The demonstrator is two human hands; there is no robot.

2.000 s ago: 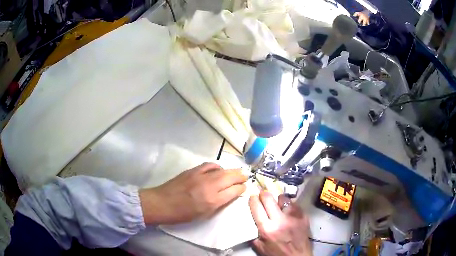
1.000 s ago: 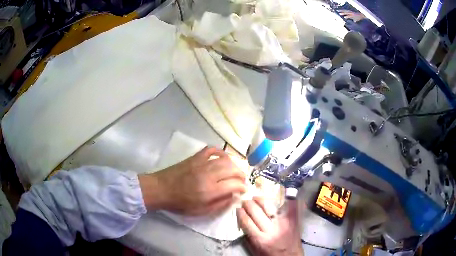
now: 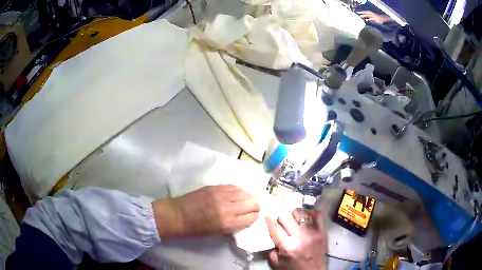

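A small cream-white cloth piece [image 3: 203, 171] lies on the table in front of the needle, partly under both hands. My left hand [image 3: 214, 211] comes from the left in a white sleeve, its bent fingers gripping the piece left of the needle. My right hand [image 3: 298, 240], cut off by the bottom edge, has its thumb and fingers at the piece's right edge, just below the presser foot [image 3: 283, 184]. Glare and fingers hide the exact grip and the needle tip. The sewing machine [image 3: 391, 158] stands at right under its glowing lamp [image 3: 290, 108].
A large cream cloth [image 3: 100, 100] spreads at left. A long folded cream strip [image 3: 230, 100] runs from a crumpled heap [image 3: 264, 39] towards the needle. A display with orange screen [image 3: 355, 211] and blue-handled snips [image 3: 370, 261] lie right. Another person's hand [image 3: 372, 17] shows at top right.
My left hand has moved down and back from the needle, and the small piece has shifted, baring more of it above the hand. My right hand has moved slightly right.
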